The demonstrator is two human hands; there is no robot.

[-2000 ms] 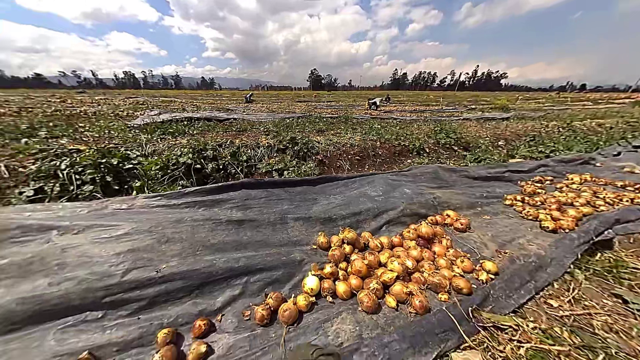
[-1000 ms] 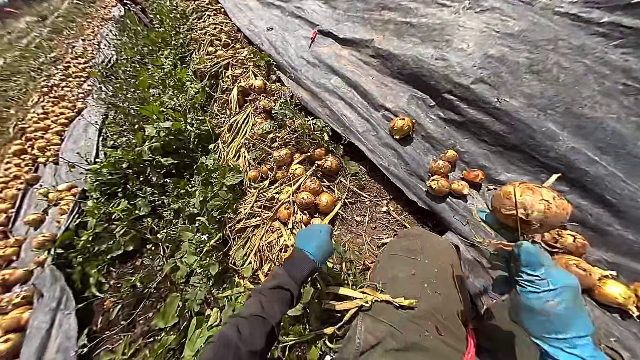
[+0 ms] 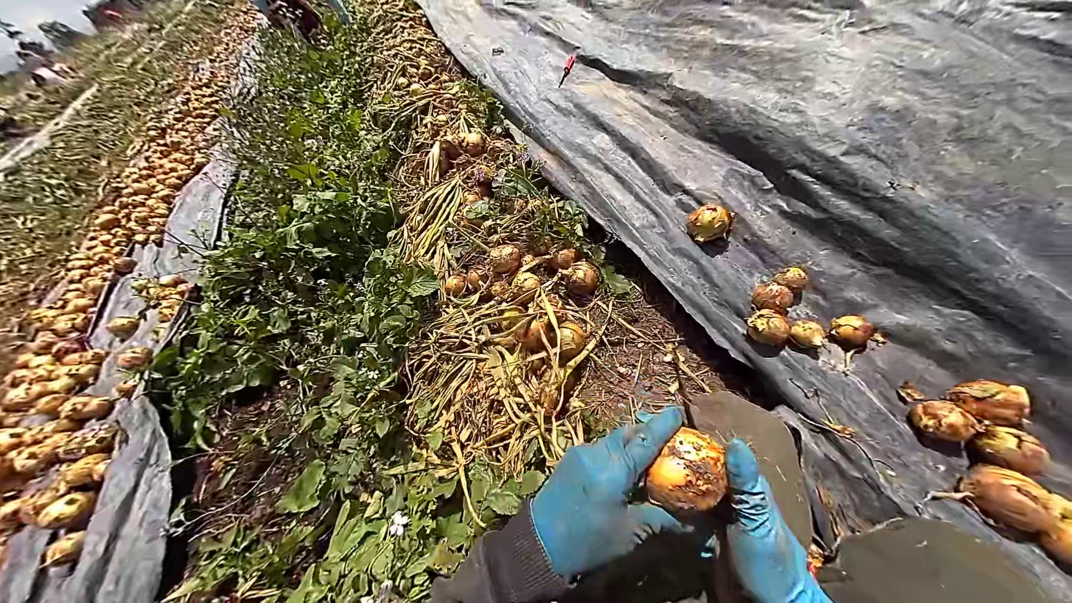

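Note:
Both my hands wear blue gloves and meet low in the view, above my knees. Between them is a yellow-brown onion [image 3: 687,471] with dirt on its skin. My left hand [image 3: 596,494] closes around its left side, thumb near the top. My right hand [image 3: 760,523] touches its right side with a finger upright; the rest of that hand is partly hidden. Just ahead, onions with dried tops [image 3: 536,322] lie in a row on the soil. Several loose onions [image 3: 769,327] rest on the grey plastic sheet to the right, with more onions [image 3: 1009,450] at the right edge.
The grey sheet [image 3: 837,159] covers the ground at the right, with a small red-handled tool [image 3: 568,69] on it. Green weeds [image 3: 318,251] grow left of the row. Farther left, many onions [image 3: 142,209] line another plastic strip [image 3: 138,502]. Part of a person [image 3: 293,15] shows at the top.
The view has swung down from the field. Since one second ago, my left hand has come back from the onion row to meet my right, and an onion is now between them.

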